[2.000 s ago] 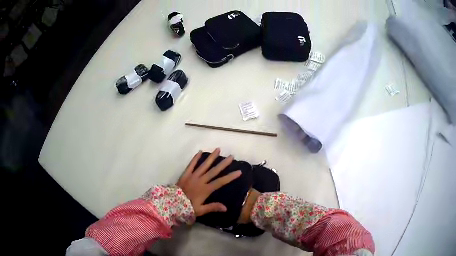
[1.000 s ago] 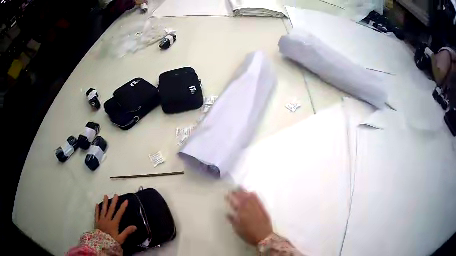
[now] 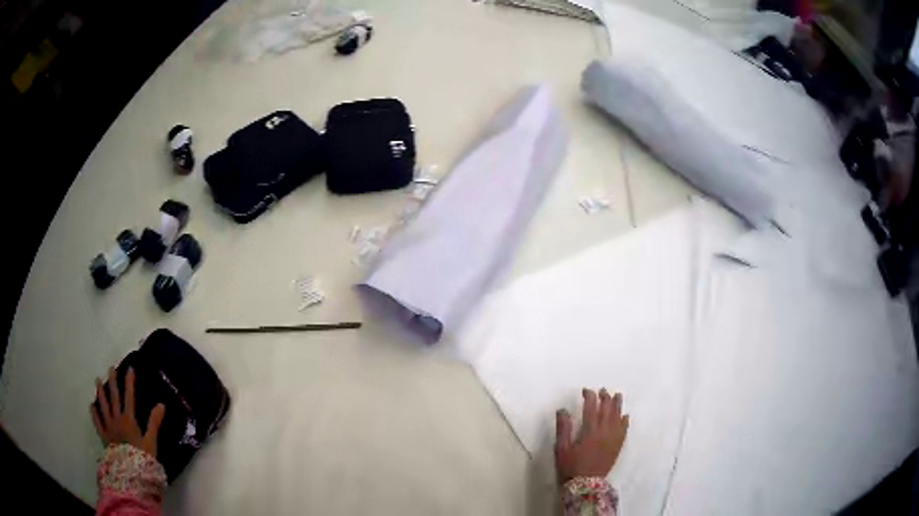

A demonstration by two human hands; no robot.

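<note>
A black zippered bag [image 3: 193, 393] lies on the cream table at the lower left. My left hand [image 3: 128, 415] rests on its left part with fingers spread, not visibly gripping it. My right hand [image 3: 592, 437] lies with fingers apart on the large flat white paper sheets [image 3: 595, 302] at the lower right, holding nothing. A thin brown stick [image 3: 283, 328] lies above the bag, and a small white sachet [image 3: 308, 292] lies just above the stick.
Two black bags [image 3: 370, 146] lie at the upper left. Several bundled black straps [image 3: 177, 273] lie left of them. A rolled paper tube [image 3: 469, 217] is in the middle, another roll [image 3: 675, 141] beyond it. Loose sachets lie beside the near tube. Crinkled clear plastic [image 3: 264, 32] is at the far edge.
My right hand has come out from the bag and moved right onto the paper sheets. My left hand has stayed on the bag. The view has shifted right, showing more of the table.
</note>
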